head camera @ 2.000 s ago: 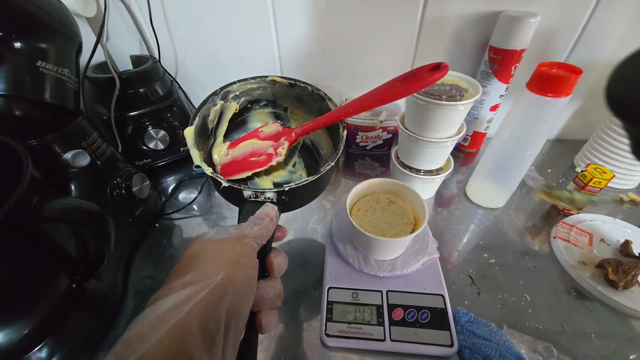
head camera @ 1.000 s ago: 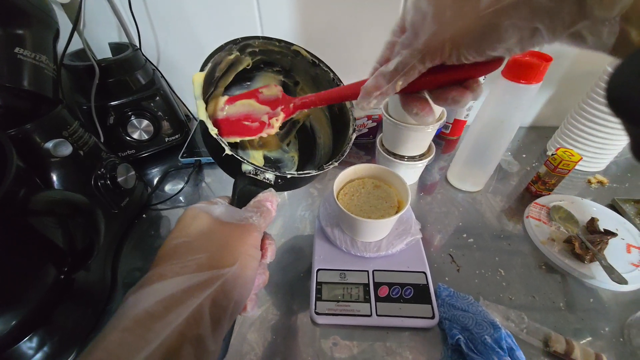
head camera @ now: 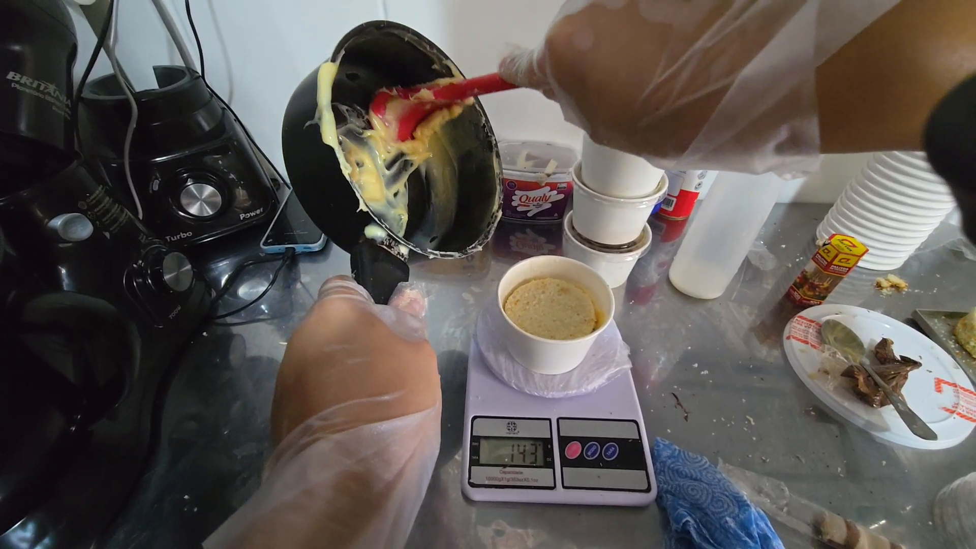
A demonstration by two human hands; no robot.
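Observation:
My left hand [head camera: 354,351], in a clear plastic glove, grips the handle of a black saucepan [head camera: 305,152] that is tilted toward the right. Pale yellow cream [head camera: 377,179] coats its inside. The gloved right hand [head camera: 625,76] holds a red spatula [head camera: 480,85], whose cream-smeared blade is inside the pan. Below and right of the pan, a white paper cup [head camera: 553,351] with a light brown cake-like filling [head camera: 553,307] stands on a plastic-covered plate of a lilac kitchen scale [head camera: 560,496]. The scale's display is lit.
Behind the scale are stacked white cups [head camera: 610,206], a margarine tub [head camera: 536,200] and a plastic bottle [head camera: 717,236]. Blender bases [head camera: 183,191] and cables stand left. To the right are a toothpick box [head camera: 827,271], a lid with a spoon [head camera: 816,389], stacked cups [head camera: 892,206] and a blue cloth [head camera: 701,496].
The right hand has come in and taken hold of the spatula, which lay across the pan with no hand on it. The pan has become more steeply tilted, and the spatula blade has moved up inside it.

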